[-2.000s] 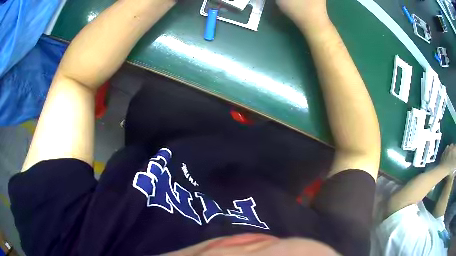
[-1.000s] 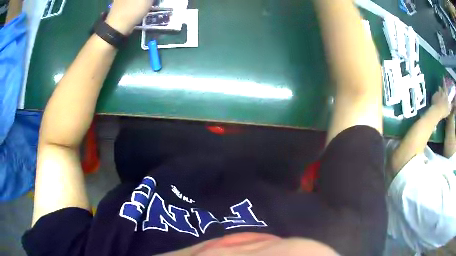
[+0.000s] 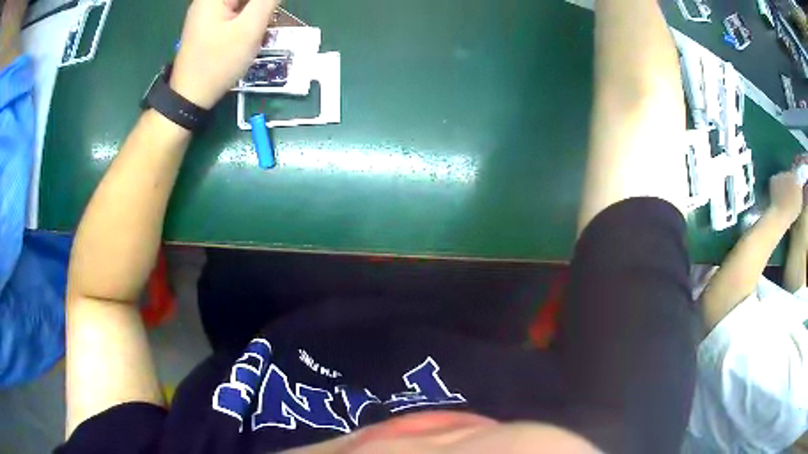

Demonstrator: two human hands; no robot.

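My left hand (image 3: 223,49), with a dark wristband, is at the top edge beside a part-assembled unit; its fingers are curled and partly hidden, and a grip cannot be confirmed. The unit has a white frame (image 3: 330,87) with a window opening, and a white piece with dark parts (image 3: 268,70) lies over its upper part. A blue cylinder (image 3: 263,142) lies at the frame's lower edge on the green worktop. My right hand is out of the picture; only the forearm shows, reaching past the top edge.
Stacked white housings (image 3: 725,177) lie to the right, close to my right arm. Another white frame (image 3: 86,34) lies at the upper left. A person in white (image 3: 753,363) sits at the right; blue cloth (image 3: 31,301) is at the left.
The view has shifted, and the unit and blue cylinder appear further left and lower. My left hand has come into view. My right hand has gone out past the top edge.
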